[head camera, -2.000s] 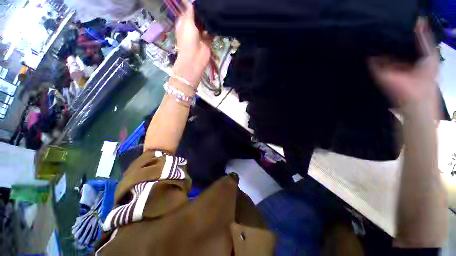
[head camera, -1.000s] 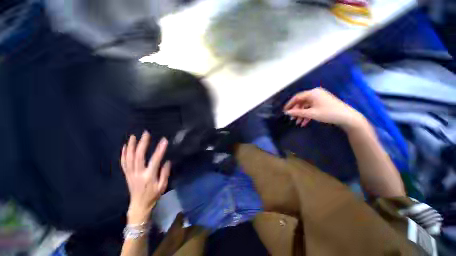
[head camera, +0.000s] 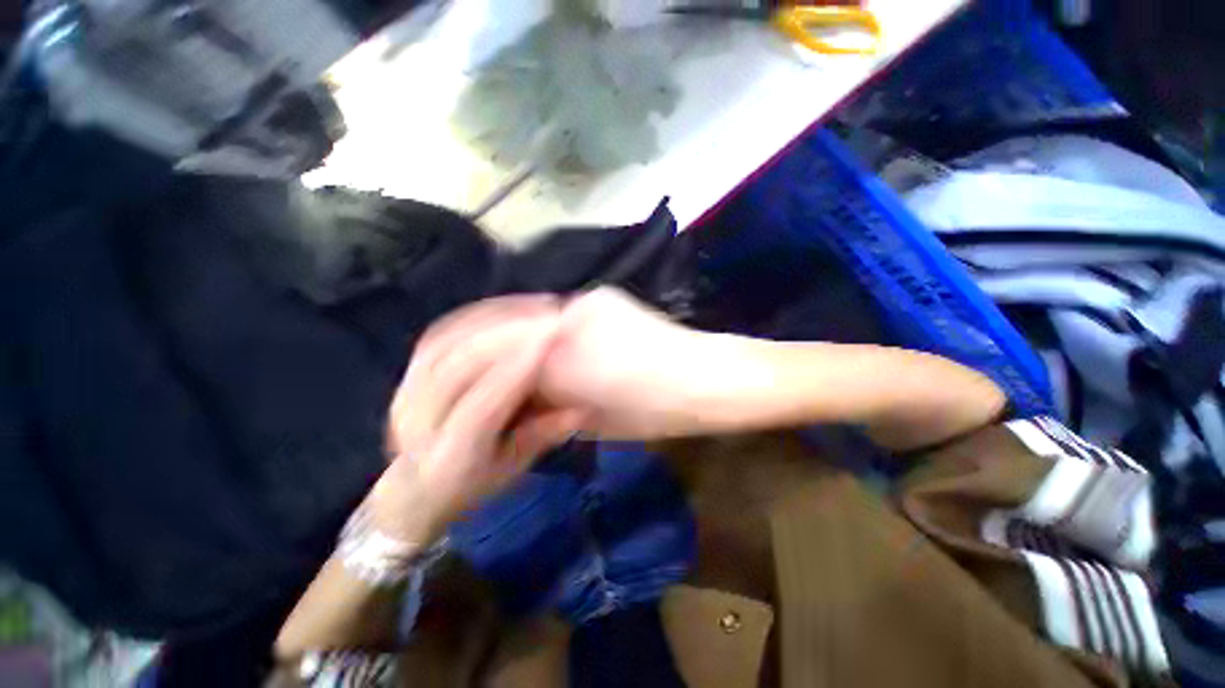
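Observation:
A large black garment (head camera: 175, 390) is heaped at the left and spreads towards the table's front edge. My left hand (head camera: 437, 423), with a bracelet at the wrist, lies over the garment's right side. My right hand (head camera: 591, 352) reaches in from the right and overlaps my left hand. Both hands are blurred, and their fingers hide one another, so any grip on the cloth cannot be told. A pointed black cloth part (head camera: 625, 255) sticks up just behind the hands. The grey sewing machine head (head camera: 175, 67) is blurred at the upper left.
Grey-green translucent pieces (head camera: 571, 94) lie on the pale table (head camera: 726, 135). Yellow-orange scissors handles (head camera: 830, 30) are at the top. A blue basket (head camera: 940, 276) stands at the table's right, with dark cloth beside its wall. White, grey and black cloth (head camera: 1075, 242) is heaped farther right.
My right hand has moved left from near the basket to meet my left hand, which has moved slightly right. The view has shifted, with table and scissors now farther left.

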